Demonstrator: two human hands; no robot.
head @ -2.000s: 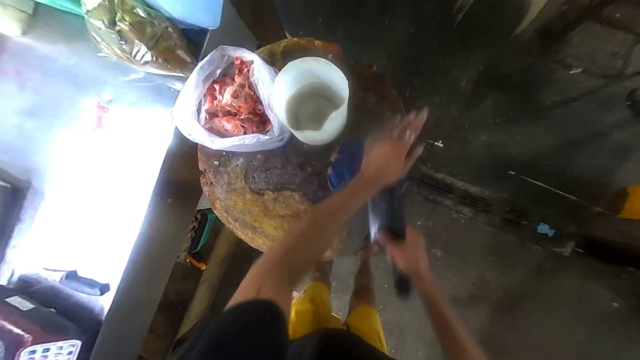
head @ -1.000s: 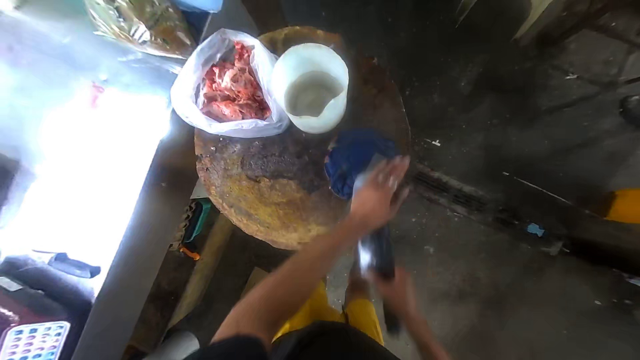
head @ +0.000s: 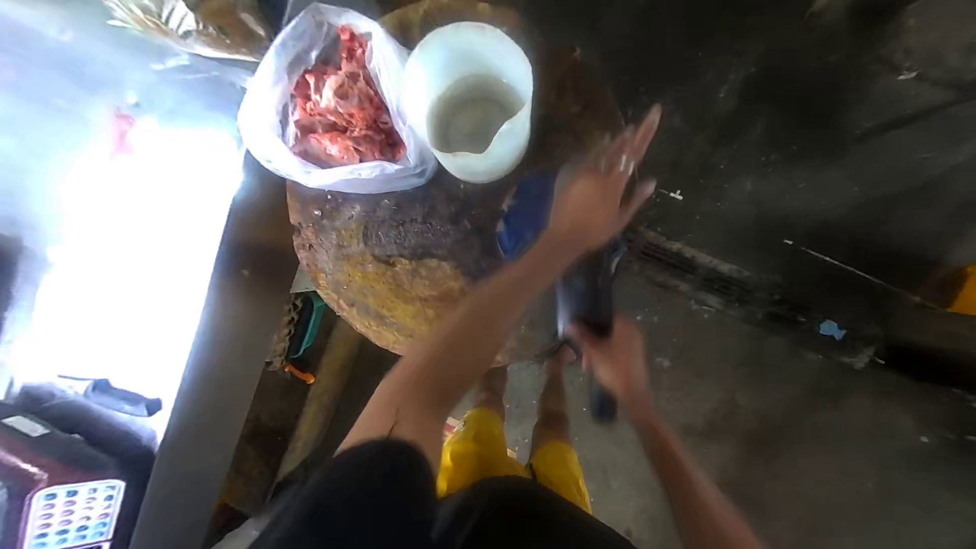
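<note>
My right hand (head: pixel 614 358) is closed around the dark handle of a large-bladed knife (head: pixel 585 293), which stands at the right edge of a round wooden block (head: pixel 412 282). My left hand (head: pixel 602 187) lies over the blade's far part, fingers spread; whether it touches the blade is hidden. Under and beside the left hand is a dark blue item (head: pixel 526 210), partly covered, its kind unclear. Farther back on the block, a white plastic bag (head: pixel 267 122) holds raw red meat pieces (head: pixel 347 107). A white plastic container (head: pixel 469 46) with cloudy liquid stands against the bag.
On the left is a bright table (head: pixel 202 366) with a digital scale (head: pixel 72 480), its keypad showing, and a clear bag of goods (head: pixel 206 27) at the back. A green and orange object (head: pixel 309 328) sits between table and block. Concrete floor (head: pixel 762 427) lies right.
My left hand has slid away from me along the blade since one second ago, covering part of the blue item. My right hand still grips the handle. The view has moved closer.
</note>
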